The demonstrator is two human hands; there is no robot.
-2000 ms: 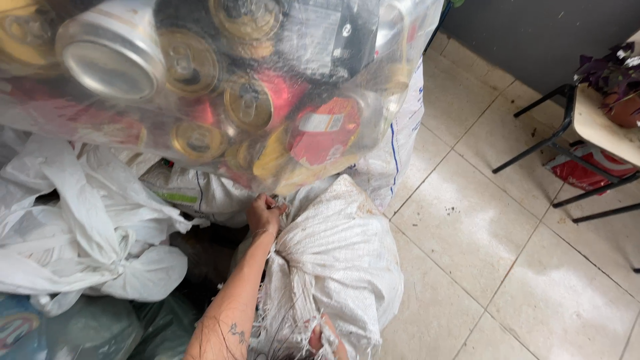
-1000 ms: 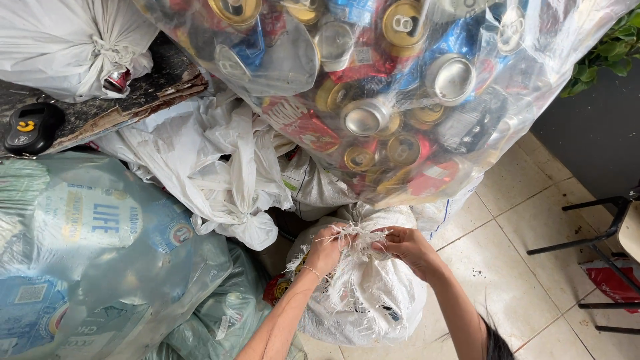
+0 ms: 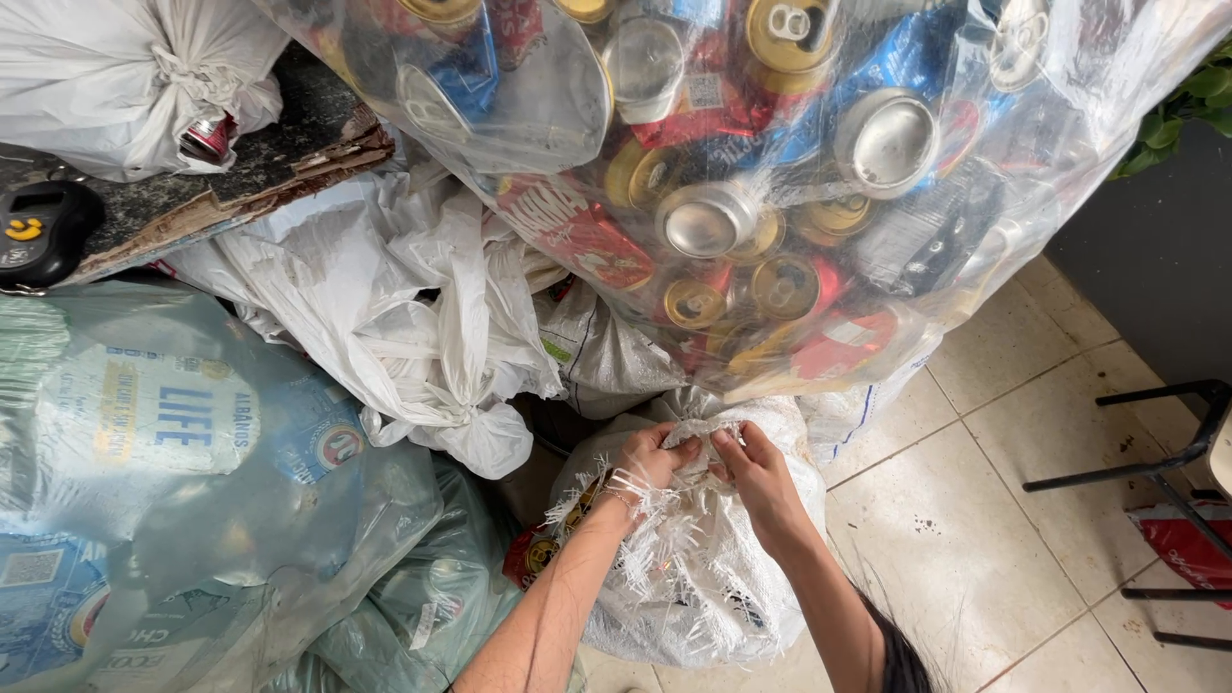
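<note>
A white woven plastic sack (image 3: pixel 703 597) with frayed edges stands on the floor at the lower middle. My left hand (image 3: pixel 656 460) grips the gathered mouth of this sack from the left, and loose white strands hang over the wrist. Close beside it, on the right, my right hand (image 3: pixel 756 464) pinches the same gathered cloth between thumb and fingers. Just above both hands, a large clear plastic bag (image 3: pixel 626 221) full of crushed drink cans fills the upper view. Some cans (image 3: pixel 531 556) show at the sack's left side, partly behind my left forearm.
Greenish translucent bags (image 3: pixel 289 520) lie at left. White knotted bags (image 3: pixel 414 318) sit at centre left. A worn board (image 3: pixel 318 154) bears a black handheld device (image 3: pixel 43 231) and a tied white bag (image 3: pixel 115 77). At right are tiled floor (image 3: pixel 943 568) and black metal legs (image 3: pixel 1136 472).
Two seconds ago my left hand was at the sack's neck and my right was low beside it; both are now together at the mouth. The view has shifted to show more at left.
</note>
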